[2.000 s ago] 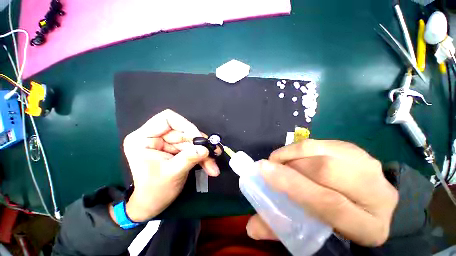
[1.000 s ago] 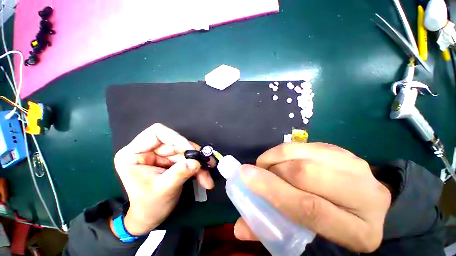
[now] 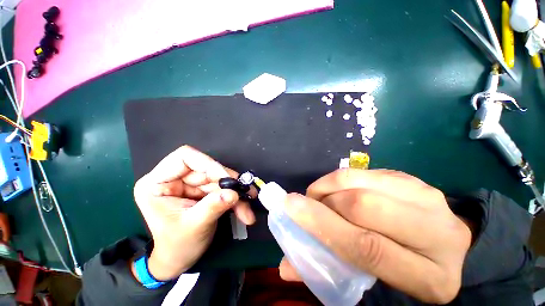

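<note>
My left hand [image 3: 185, 209] pinches a small black glossy housing [image 3: 230, 183] between thumb and fingers over the black mat [image 3: 179, 122]. A pale round face [image 3: 247, 177] shows at the housing's right end. My right hand [image 3: 382, 227] holds a translucent white glue bottle [image 3: 311, 254], tilted with its thin yellowish tip at the right side of the round face. Whether the tip touches it I cannot tell. A short white strip [image 3: 239, 229] lies below my left fingertips, partly hidden.
A white block [image 3: 265, 88] lies at the mat's top edge. Tiny white discs [image 3: 366, 119] and amber tape [image 3: 359, 160] lie at right. Beyond are tweezers [image 3: 478, 42] and an air gun [image 3: 493, 122]. Black housings [image 3: 46, 45] lie on pink foam [image 3: 119, 42]; a blue device [image 3: 15, 167] is left.
Both hands and the bottle sit slightly lower and further left in the picture than two seconds ago, as does the mat. The grips are unchanged, and the tip stays beside the round face.
</note>
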